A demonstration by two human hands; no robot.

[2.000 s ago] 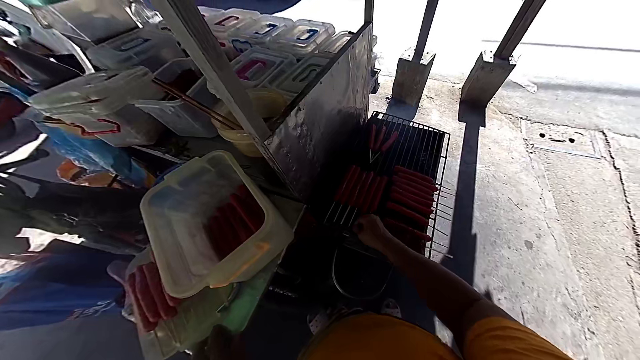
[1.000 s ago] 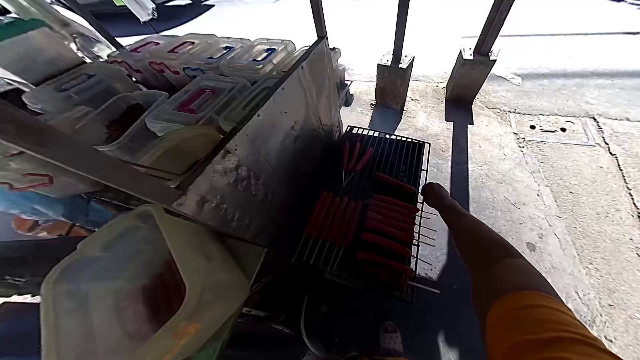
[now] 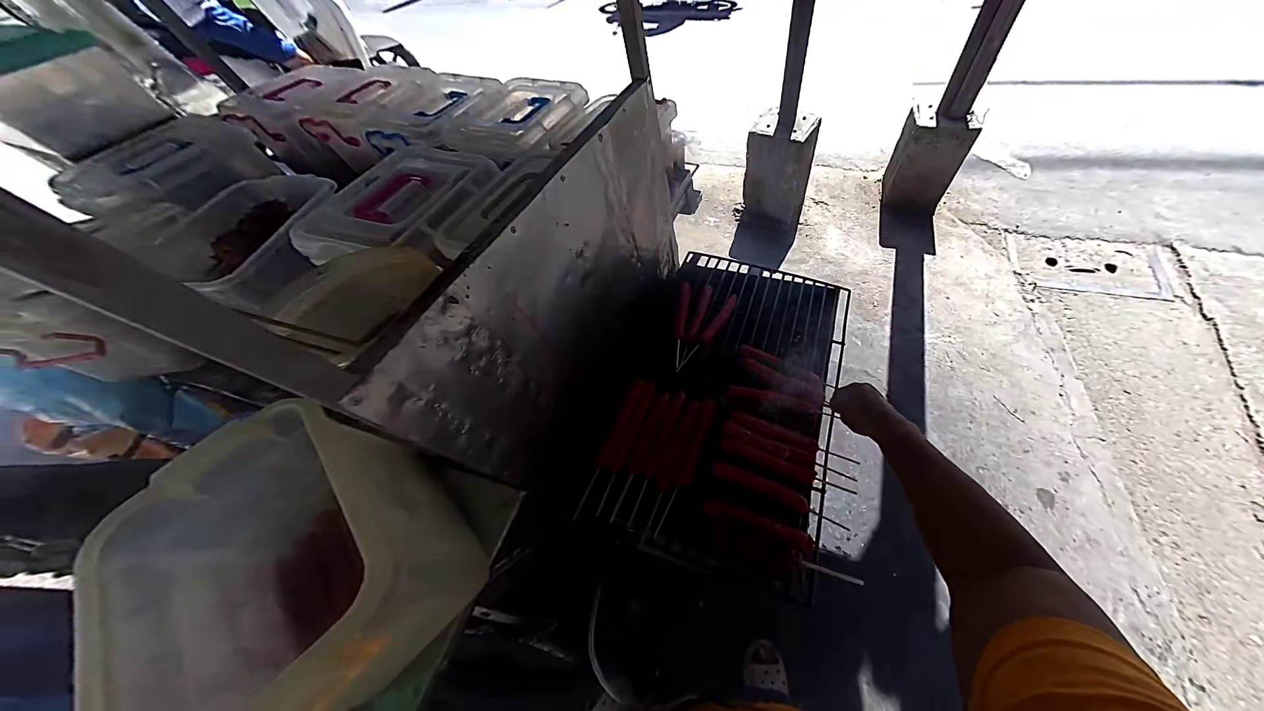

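Observation:
My right hand point(image 3: 859, 407) is at the right edge of the wire grill rack point(image 3: 839, 336), its fingers closed around the end of a skewer that bears a red sausage point(image 3: 773, 398). Faint smoke hangs over the sausages there. Several more skewered sausages point(image 3: 760, 484) lie in a column below it, sticks pointing right. Left of them a row of skewered sausages point(image 3: 657, 434) lies with sticks toward me. Near the far end, three sausages point(image 3: 703, 314) fan out with their sticks meeting. My left hand is not in view.
A dented metal panel point(image 3: 513, 296) stands left of the rack. Beyond it are plastic boxes with lids point(image 3: 395, 202). A large plastic tub point(image 3: 395, 553) with red contents is at the lower left. Posts in concrete bases point(image 3: 780, 173) rise behind the rack, beside the pavement point(image 3: 1066, 395).
My right hand has moved from the rack's near side, between the sausage groups, to its right edge, then onto a skewer end. The view has shifted left.

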